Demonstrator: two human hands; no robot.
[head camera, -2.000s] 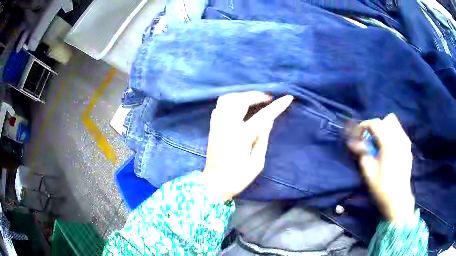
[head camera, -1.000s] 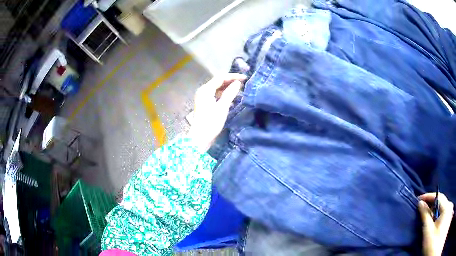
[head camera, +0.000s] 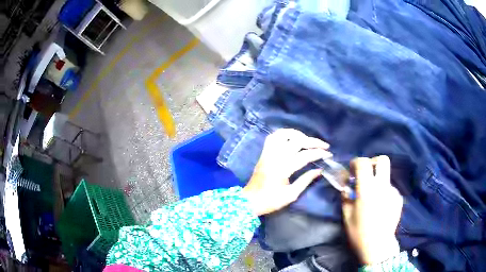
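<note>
A blue denim jacket (head camera: 341, 79) lies in front of me, its stitched sleeve ends hanging at the left edge. My left hand (head camera: 288, 172) is on the denim, thumb and fingers pinching a fold or seam; the exact spot is hidden by the fingers. My right hand (head camera: 370, 204) is just to its right, closed around the thread snips (head camera: 340, 180). The blades point up and left toward my left fingertips and look blurred. Paler grey-blue fabric (head camera: 304, 231) shows below my hands.
A blue bin (head camera: 200, 167) stands on the floor below the jacket's left edge. A green crate (head camera: 96, 212) is at lower left. The white table corner (head camera: 229, 26) is at the top. More dark blue garments (head camera: 426, 26) lie at upper right.
My left hand has moved from the sleeve end at the table edge down and right onto the denim. My right hand with the snips has come in from the right beside it.
</note>
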